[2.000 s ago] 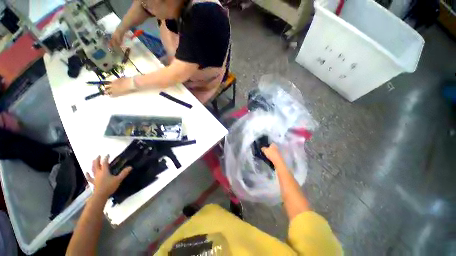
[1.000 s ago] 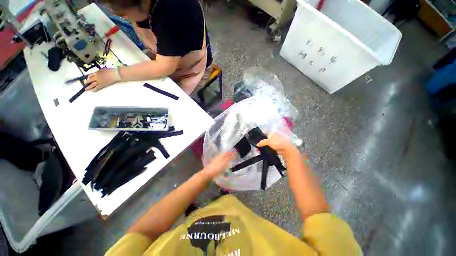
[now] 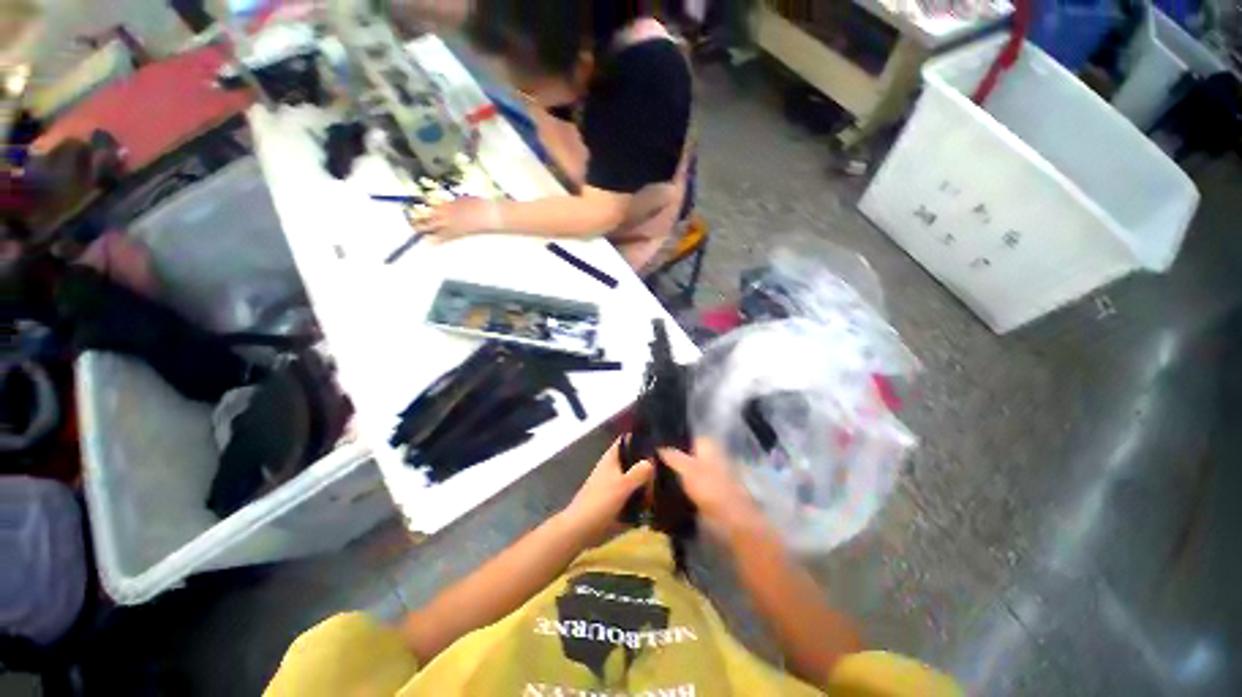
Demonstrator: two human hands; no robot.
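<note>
My left hand (image 3: 612,488) and my right hand (image 3: 706,479) hold a bundle of black webbing strips (image 3: 663,399) upright between them, in front of my chest near the table's corner. The strips' ends stick out above and below my hands. A heap of black strips (image 3: 480,409) lies on the white table (image 3: 433,507) to the left. A crumpled clear plastic bag (image 3: 817,470) stands on the floor to the right, with a dark piece showing in it. The bundle is partly blurred.
A grey parts tray (image 3: 515,316) lies behind the heap. A seated person (image 3: 638,123) has an arm on the table by the sewing machine (image 3: 395,89). A white bin (image 3: 116,477) with black pieces is at left; another white bin (image 3: 1001,252) stands back right.
Both hands have come out of the plastic bag with a bundle of strips and moved in front of my chest. The view has shifted, so the table appears further right.
</note>
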